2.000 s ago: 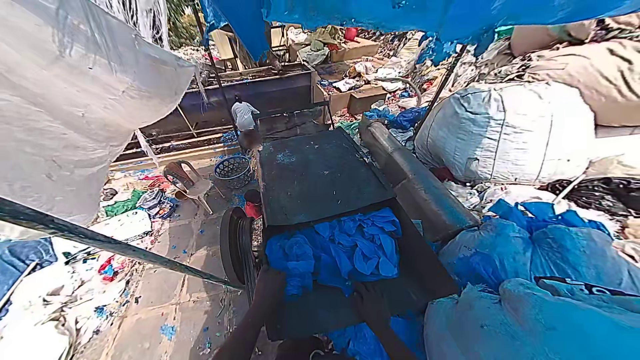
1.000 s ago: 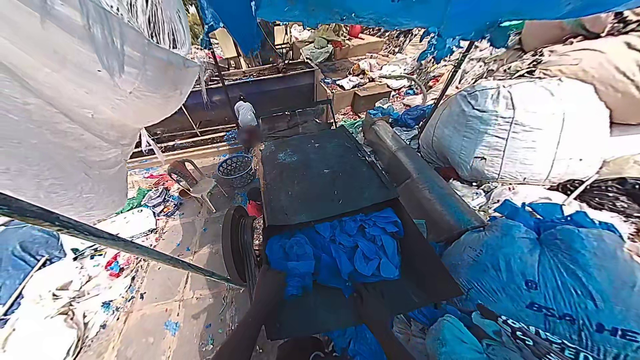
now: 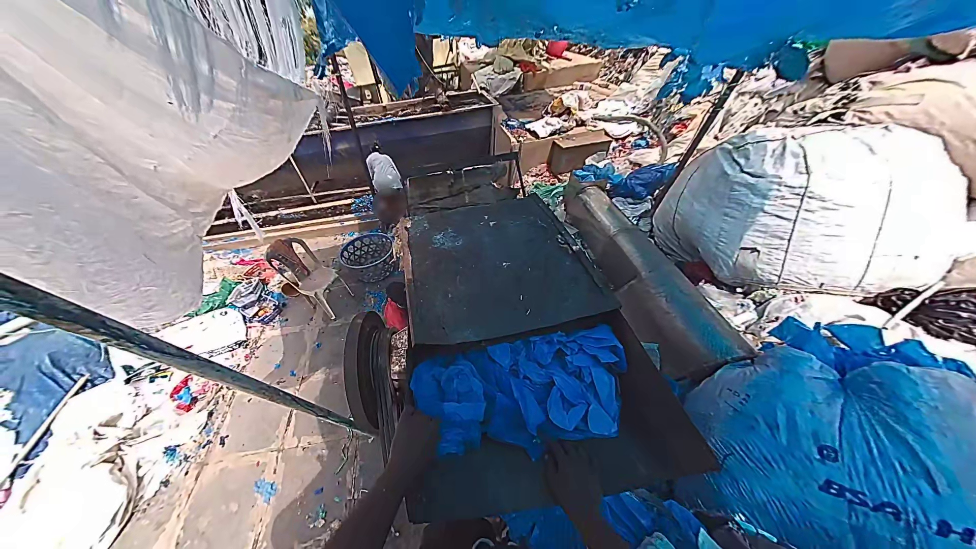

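Note:
Crumpled blue plastic sheeting (image 3: 534,389) fills the mouth of a dark metal hopper (image 3: 488,480), just below its flat top plate (image 3: 503,267). At the hopper's left side, my left hand (image 3: 415,435) is beside the lower left end of the sheeting; its fingers are too dark to make out. My right hand (image 3: 568,461) lies on the hopper's near metal surface, at the lower edge of the sheeting, and its grip is unclear. More blue plastic (image 3: 633,518) lies below the hopper, near my right forearm.
A black wheel (image 3: 366,374) stands left of the hopper, and a metal duct (image 3: 656,282) slopes along its right. Large filled sacks (image 3: 823,206) crowd the right side. A slanting pole (image 3: 175,358) crosses the left. Beyond are a chair (image 3: 309,278), a basket (image 3: 367,255) and a person (image 3: 383,175).

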